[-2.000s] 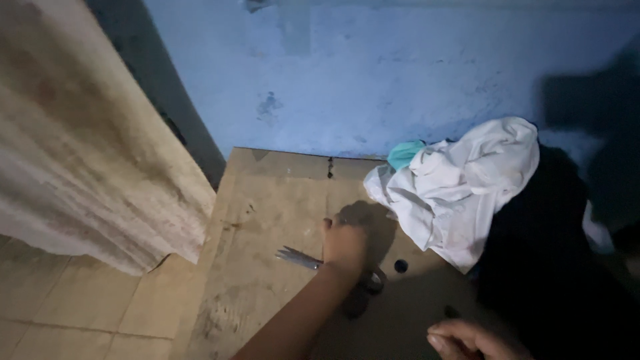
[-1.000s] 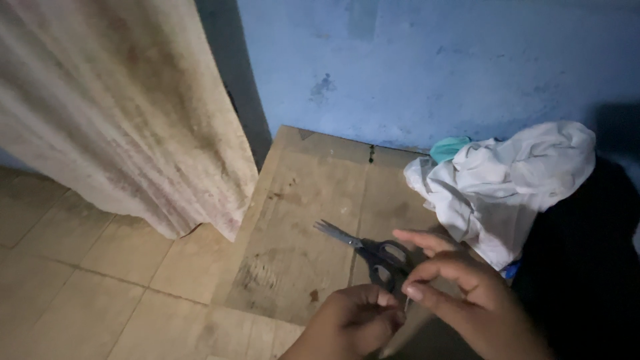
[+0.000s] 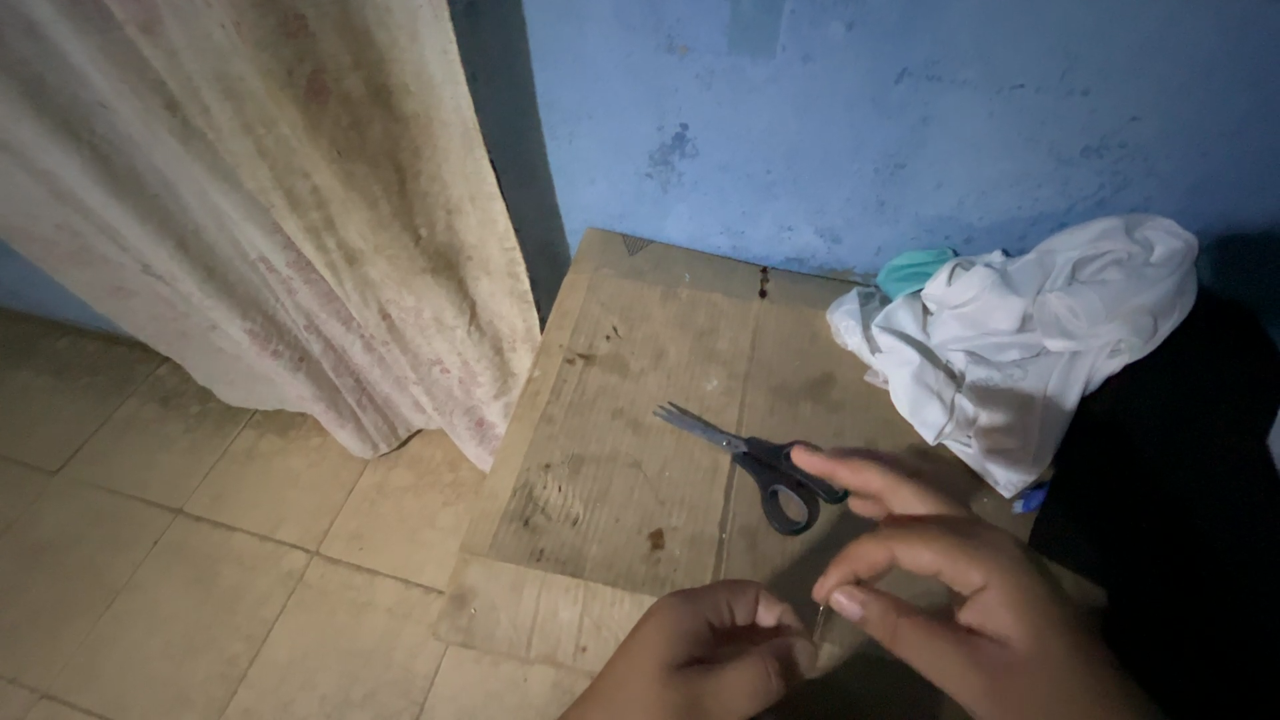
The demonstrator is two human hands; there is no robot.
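Near the bottom centre, my left hand [image 3: 715, 650] has its fingers curled, thumb against forefinger; what lies between them is hidden. My right hand [image 3: 960, 590] pinches a small thin shiny object [image 3: 821, 622], perhaps a needle, between thumb and forefinger, its lower end beside my left fingertips. The other right fingers are spread. Beyond both hands, a pair of scissors [image 3: 742, 447] with black handles lies on the brown board [image 3: 640, 480], blades slightly apart and pointing left. The right fingers overlap the handles in view; touch cannot be told.
Crumpled white cloth [image 3: 1000, 340] lies at the board's right, beside teal material [image 3: 915, 270] and a dark mass [image 3: 1180, 520]. A small blue item [image 3: 1030, 498] shows under the cloth's lower edge. A blue wall [image 3: 850, 120] stands behind. A stained curtain [image 3: 330, 220] hangs left above floor tiles [image 3: 250, 560].
Two seconds ago my left hand was over the scissors and my right hand was lower right; both are now close together in front of the scissors. The view has shifted.
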